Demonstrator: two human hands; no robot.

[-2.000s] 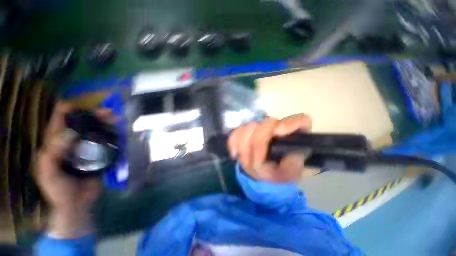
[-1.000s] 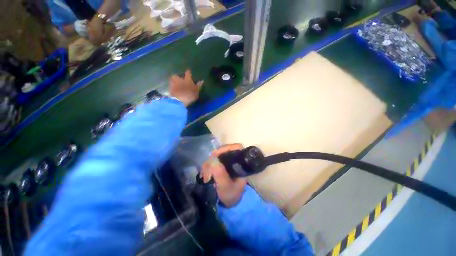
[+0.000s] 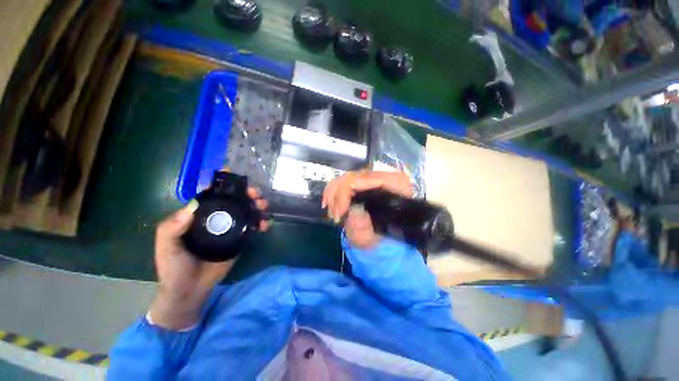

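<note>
My left hand [image 3: 179, 257] holds a round black earcup housing [image 3: 237, 232] with a pale disc at its centre and a short bracket pointing up. My right hand [image 3: 365, 201] grips a thick black electric screwdriver [image 3: 413, 222], its cable running off to the lower right. Its front end is at the bright front of the silver-grey screw feeder [image 3: 327, 80]; the bit is hidden by my fingers, and I cannot tell whether it touches. No screw can be made out.
A blue tray [image 3: 190, 160] and speckled mat [image 3: 257, 134] lie left of the feeder. A clear bag [image 3: 398, 145] and cardboard sheet [image 3: 488, 201] lie right. Black housings stand on the green conveyor [image 3: 432, 89] behind. Cardboard dividers [image 3: 93, 141] are far left. Another person's blue sleeve [image 3: 629, 257] is far right.
My left hand has come back from the conveyor and now holds a housing. My right hand has the screwdriver at the feeder front. The view has swung left.
</note>
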